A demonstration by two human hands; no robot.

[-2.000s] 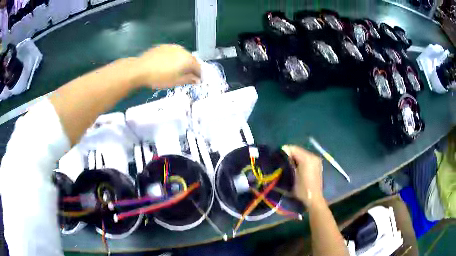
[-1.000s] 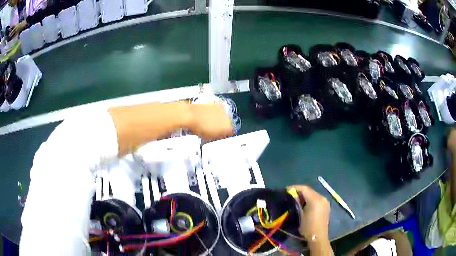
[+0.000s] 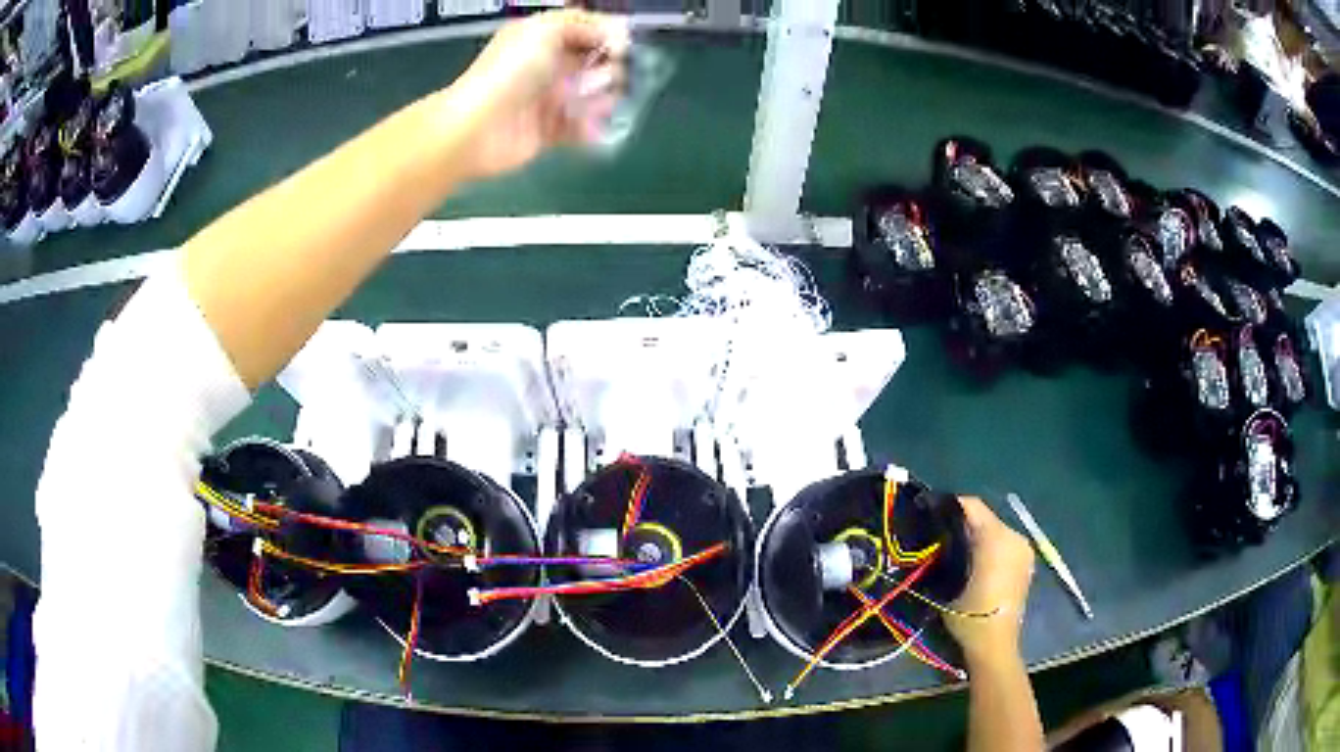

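Several white camera bodies stand in a row, their round black cups facing up with red, yellow and orange wires; the rightmost (image 3: pixel 801 624) is beside my right hand. My right hand (image 3: pixel 992 576) grips this cup's right rim, its fingertips partly hidden. My left hand (image 3: pixel 547 91) is raised above the bench at the upper left and pinches blurred clear thin loops, likely sealing rings (image 3: pixel 609 106). A tangled pile of similar clear-white loops (image 3: pixel 753 282) lies behind the white plates of the bodies.
Slim pale tweezers (image 3: pixel 1049 555) lie right of my right hand. Black camera modules (image 3: pixel 1082 268) with shiny centres stand in rows at the right. A white post (image 3: pixel 794 110) rises behind the pile. More white-and-black cameras (image 3: pixel 140 154) stand at the upper left.
My left hand has risen from the loop pile and moved up and left, with clear loops now visible in its fingers. My right hand remains at the rightmost cup. The view has shifted.
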